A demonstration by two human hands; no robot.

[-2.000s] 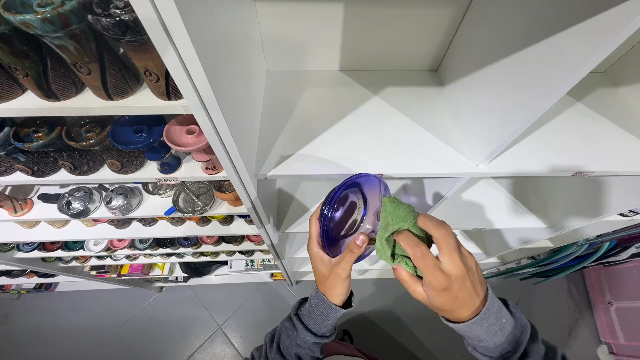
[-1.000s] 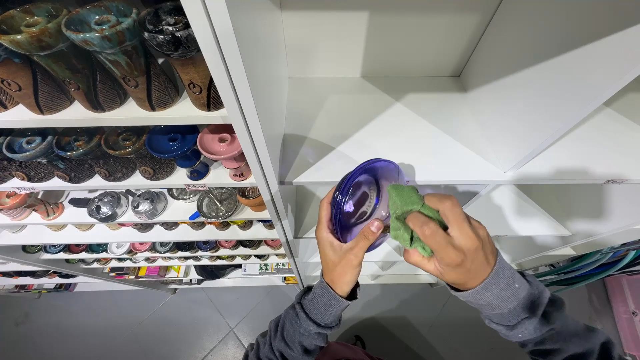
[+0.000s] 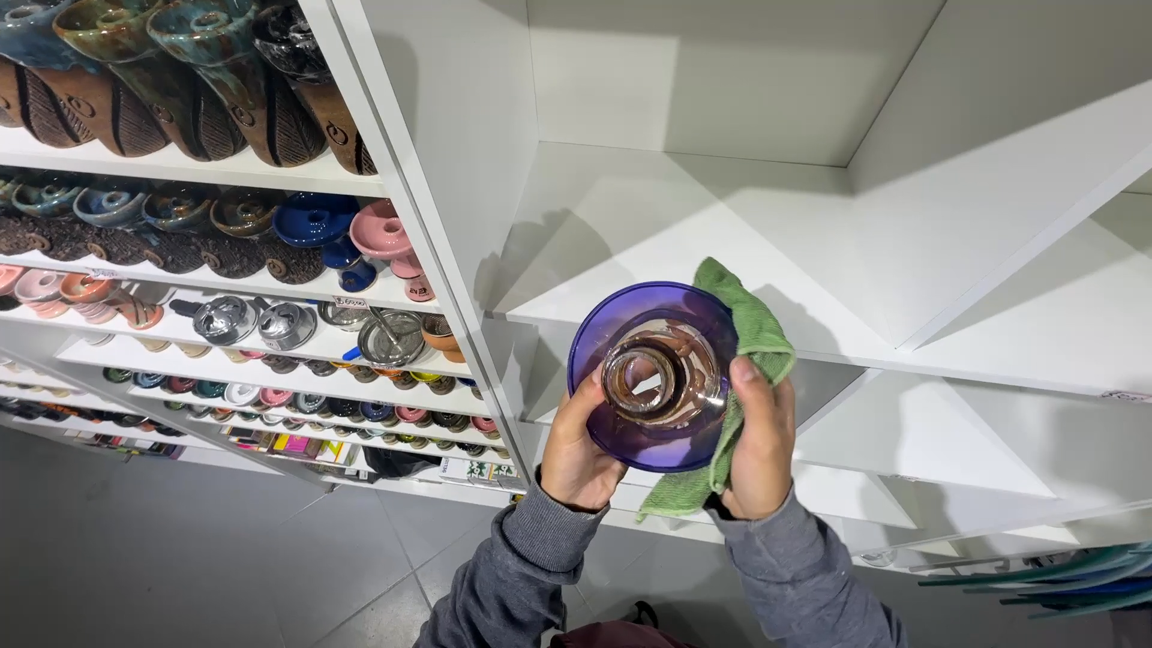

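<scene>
A purple glass hookah base (image 3: 666, 301), wide and round with a short neck, is held up in front of the white shelves, its neck opening turned toward me. My left hand (image 3: 580, 441) grips its lower left side, with the thumb beside the neck. On the right side, my right hand (image 3: 759, 441) presses a green cloth (image 3: 747, 328) against the rim. One end of the cloth sticks up above that hand and another hangs below the glass. The fingers behind the glass are partly hidden.
White shelving (image 3: 693, 243) stands just beyond the hands. At left, shelves hold several ceramic hookah bowls (image 3: 315, 220), metal heat holders (image 3: 225, 319) and small boxes (image 3: 306, 447). Hoses (image 3: 1062, 576) lie at the lower right. Grey floor tiles (image 3: 360, 558) show below.
The purple glass has turned so its neck opening faces me. My right hand has gone from rubbing with the bunched cloth to holding the glass's right side through the cloth, which now hangs loosely.
</scene>
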